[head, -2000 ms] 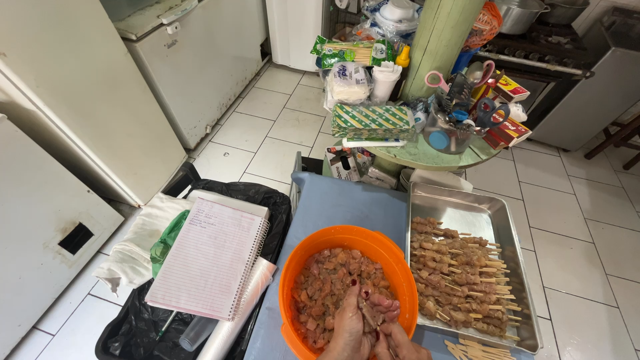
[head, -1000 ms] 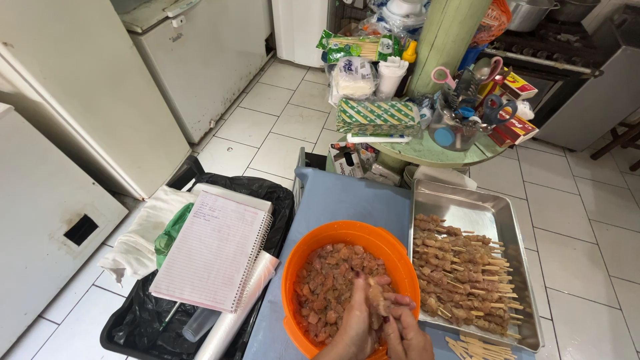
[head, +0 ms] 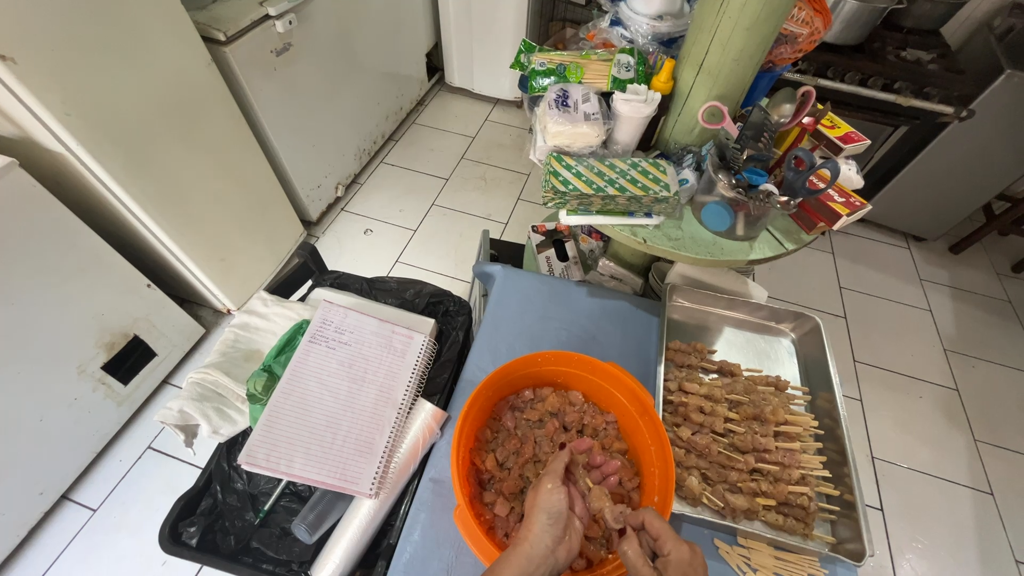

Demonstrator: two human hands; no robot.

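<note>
An orange plastic tub (head: pixel 560 364) full of raw meat cubes (head: pixel 512 432) stands on a blue-covered table. Over its near side, my left hand (head: pixel 556 512) cups a partly loaded skewer of meat (head: pixel 600 504), its stick tip showing near the fingers. My right hand (head: pixel 660 548) pinches the near end of that meat at the tub's right edge. To the right, a metal tray (head: pixel 744 316) holds a pile of meat skewers (head: pixel 744 440), stick ends pointing right. Loose wooden sticks (head: pixel 768 558) lie just below the tray.
A spiral notebook (head: pixel 344 400) with handwriting, a roll of plastic film (head: pixel 384 488) and a clear cup (head: pixel 320 516) rest on a black crate (head: pixel 180 520) at left. Behind, a green round table (head: pixel 720 248) holds scissors, packages and utensils. White freezers (head: pixel 320 104) stand at far left.
Both hands stay over the near part of the tub. The fingers of my left hand have opened somewhat around the meat, and my right hand has moved slightly lower.
</note>
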